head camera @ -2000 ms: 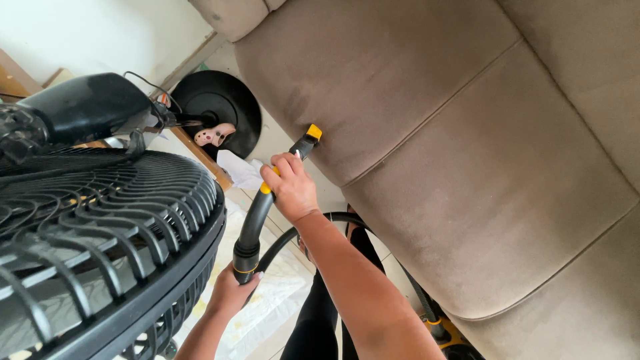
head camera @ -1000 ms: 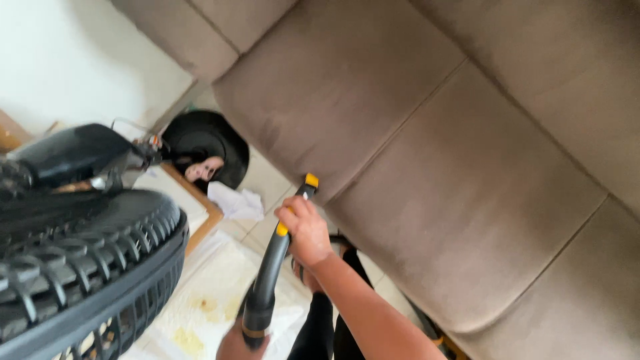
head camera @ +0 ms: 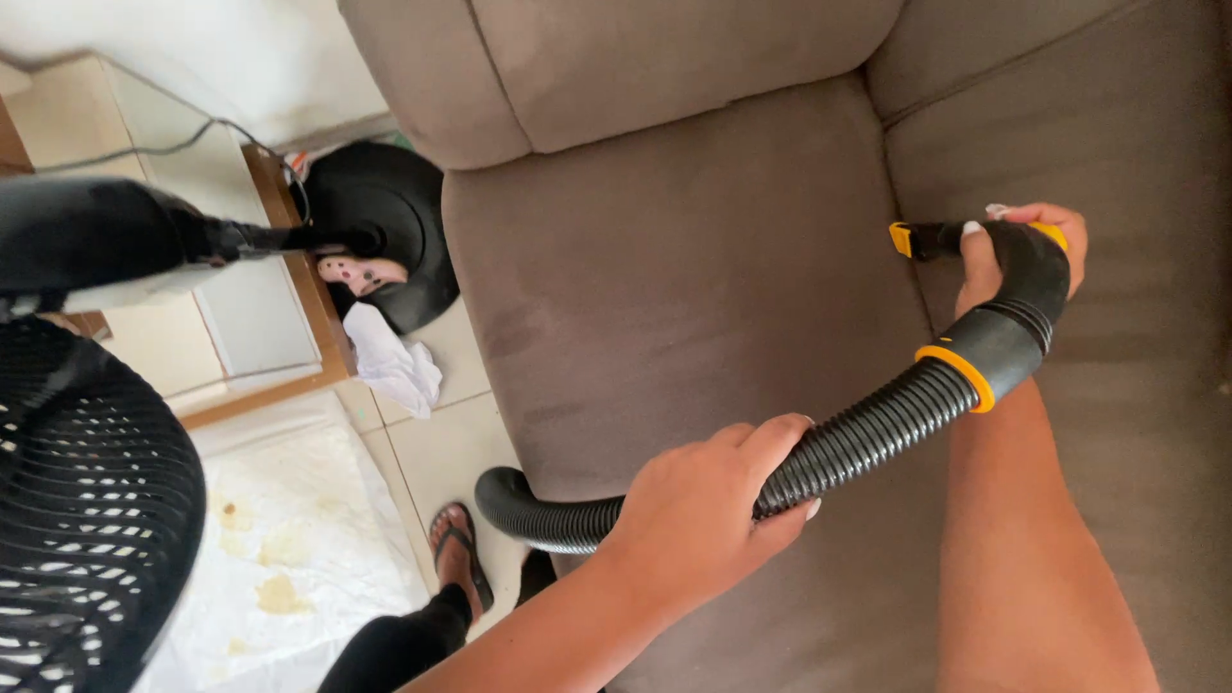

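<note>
My right hand [head camera: 1025,252] grips the curved black handle [head camera: 1035,274] of a vacuum cleaner wand at the right. Its small nozzle with a yellow tip [head camera: 901,240] points left and lies at the seam between the brown sofa's seat [head camera: 674,289] and its backrest [head camera: 1088,404]. Around the ribbed black hose [head camera: 866,433], below the handle's yellow ring, my left hand [head camera: 717,500] is closed. From that hand the hose runs left over the seat's front edge and bends there. The vacuum's body is out of view.
A black fan [head camera: 87,520] fills the left edge, its round base [head camera: 414,212] on the tiled floor. On the base lies a pink game controller [head camera: 362,275], with a white cloth [head camera: 393,361] nearby. A stained white pad [head camera: 289,539] lies below a wood-edged unit [head camera: 269,395].
The nozzle has moved from the seat's front edge to the seam at the backrest. My left hand now holds the ribbed hose rather than the tube's lower end. The view has shifted along the sofa.
</note>
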